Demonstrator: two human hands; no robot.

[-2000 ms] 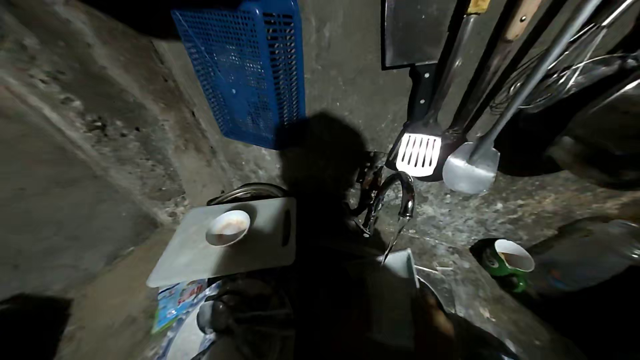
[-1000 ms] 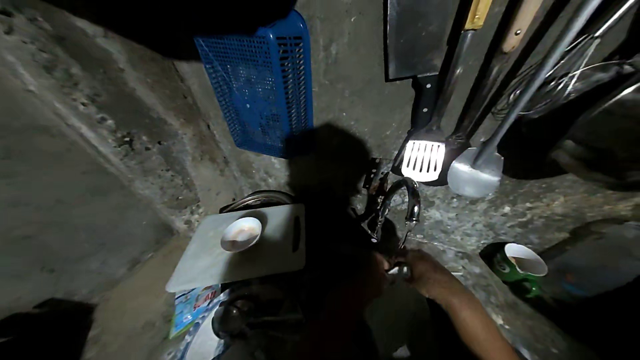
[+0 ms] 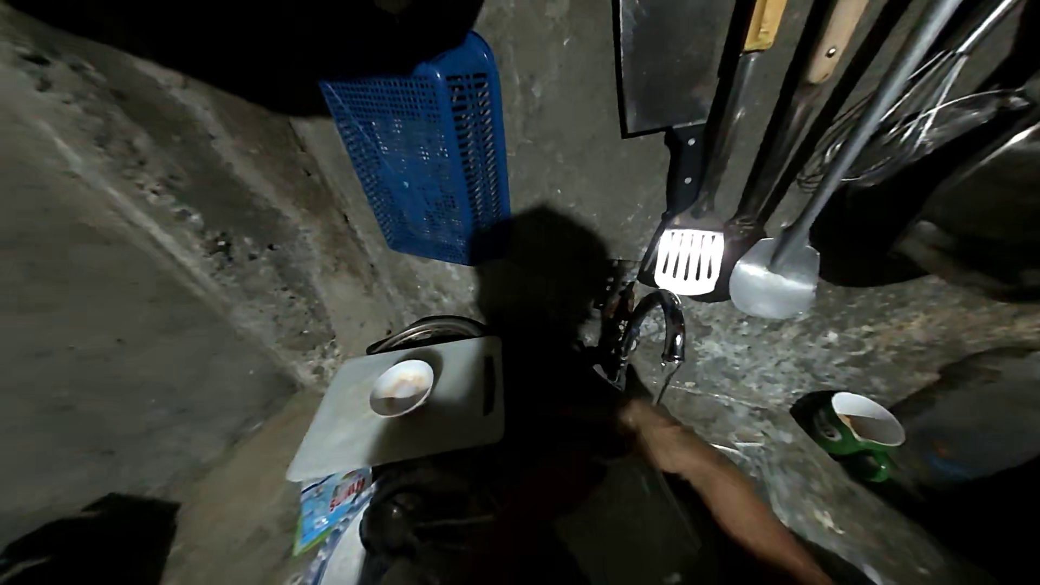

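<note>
My right hand [image 3: 638,417] reaches in from the lower right, just below the curved metal faucet [image 3: 673,325]. Its fingers run into deep shadow, so what they touch is hidden. A thin stream of water falls from the spout beside the wrist. My left hand cannot be made out in the dark lower middle. Left of the shadow, a small white bowl [image 3: 401,388] with some light contents rests on a white cutting board [image 3: 325,443]. A pale rectangular surface [image 3: 626,520] shows dimly below my right forearm.
A blue plastic basket [image 3: 406,162] hangs on the concrete wall. A cleaver [image 3: 670,73], a slotted turner [image 3: 689,262], a metal spatula [image 3: 776,280] and a wire whisk [image 3: 926,106] hang at the upper right. A green and white mug [image 3: 861,431] stands at the right; a printed packet [image 3: 329,508] lies under the board.
My right arm, not clearly seen two seconds ago, came in from the lower right. Since one second ago the hand has shifted left into the shadow near the faucet's base.
</note>
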